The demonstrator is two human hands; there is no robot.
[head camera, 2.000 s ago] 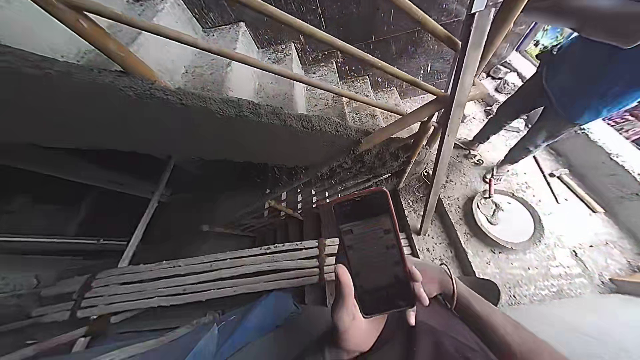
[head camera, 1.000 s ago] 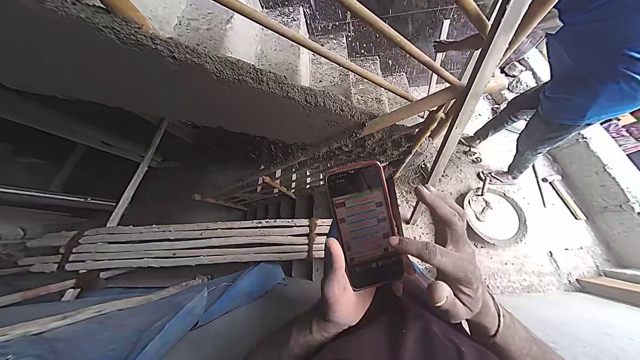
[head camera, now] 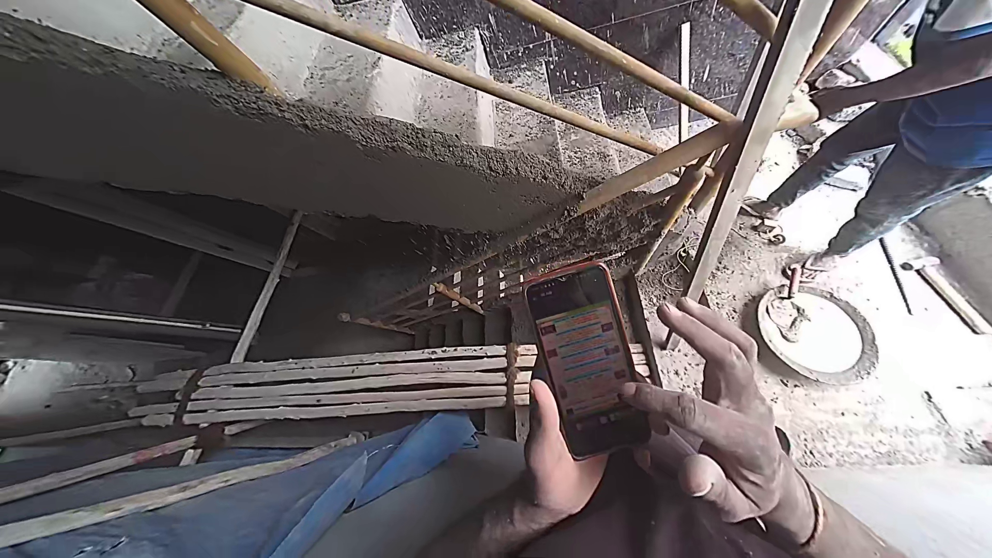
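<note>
A smartphone (head camera: 587,360) in a red-edged case, its screen lit with rows of coloured bars, rests in my left hand (head camera: 559,457). The left thumb lies along its left edge, and the phone hides most of the fingers. My right hand (head camera: 717,434) is at the phone's lower right, holding nothing. Its fingers are spread, and one fingertip is at the screen's lower right part. A thin band circles the right wrist.
Beyond the phone are rough concrete stairs (head camera: 457,85) with yellow railing pipes (head camera: 465,74) and a metal post (head camera: 748,155). Bundled wooden poles (head camera: 349,387) and a blue tarpaulin (head camera: 372,480) lie left. At right, a person (head camera: 891,163) stands near a round mortar pan (head camera: 818,333) and a hammer (head camera: 953,291).
Two seconds ago the screen was dim and the right hand was beside the phone's lower edge; now the screen is lit and that hand is over its lower right. The person's arm now reaches to the railing.
</note>
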